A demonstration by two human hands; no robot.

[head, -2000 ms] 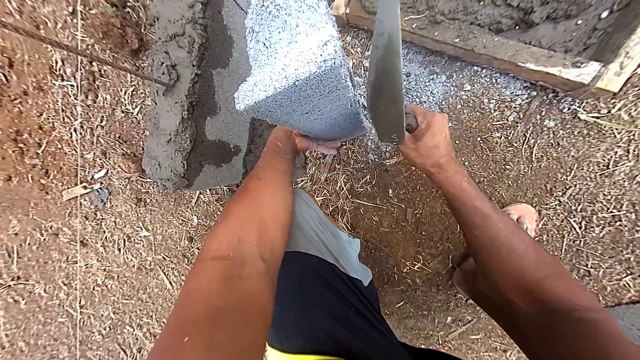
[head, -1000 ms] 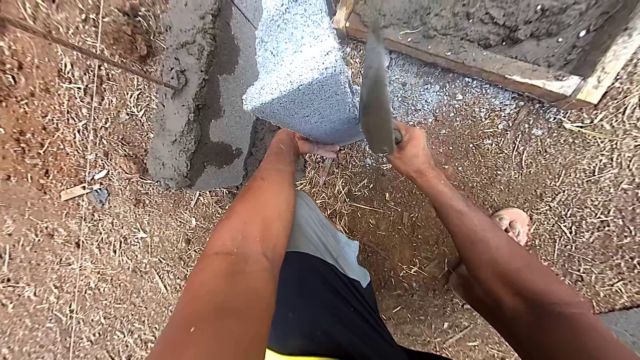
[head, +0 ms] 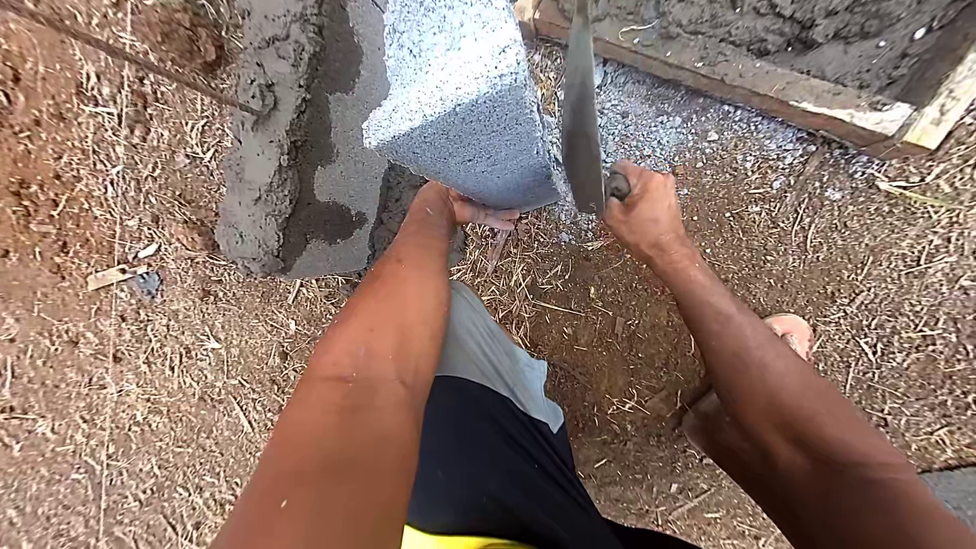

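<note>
My left hand (head: 480,210) grips the near lower end of a grey concrete block (head: 473,114), with part of the fingers hidden beneath it. The block is tilted, its upper part in sunlight and its near part in shade. In my right hand (head: 648,202) is the handle of a mason's trowel (head: 582,122), whose blade stands edge-on just right of the block. Left of the block lies a course of blockwork (head: 343,183) with a thick band of wet mortar (head: 267,152) along its left side.
A wooden mortar box (head: 762,84) holding wet mortar (head: 823,38) stands at the upper right, with grey grit beside it. A metal rod (head: 137,61) reaches the mortar from the upper left. A taut string (head: 113,343) runs down the left. Dry straw covers the soil.
The trowel in my right hand has turned and shifted slightly beside the block. My left hand keeps its hold at the block's near end.
</note>
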